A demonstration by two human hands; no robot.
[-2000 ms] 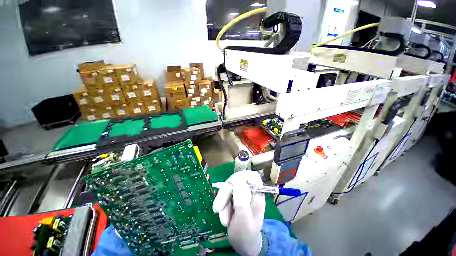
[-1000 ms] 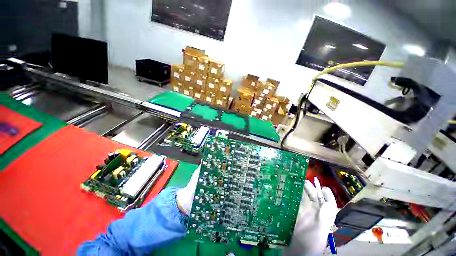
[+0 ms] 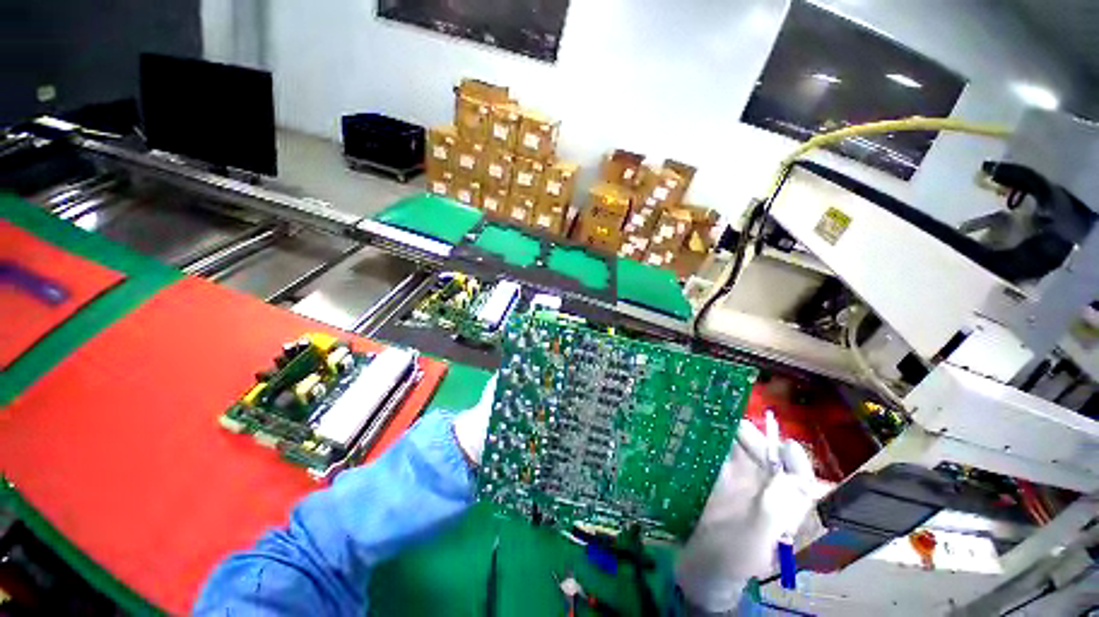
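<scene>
A green circuit board [image 3: 615, 422] is held up in front of me, its flat solder side facing me. My left hand [image 3: 474, 432], white-gloved, grips its left edge; most of the fingers are hidden behind the board. My right hand [image 3: 753, 512], white-gloved, is at the board's right edge with a marker pen [image 3: 787, 562] held in it, blue end pointing down. Whether the right fingers also grip the board is not clear.
Another circuit board [image 3: 323, 400] with a silver-white heatsink lies on the red mat [image 3: 145, 422] at left. A third board [image 3: 470, 304] sits on the conveyor line behind. Small tools [image 3: 572, 588] lie on the green mat below. White machines stand at right.
Since two seconds ago the view has swung left, and the right hand has moved from in front of the board to its right edge. Over the last second the board has shifted slightly.
</scene>
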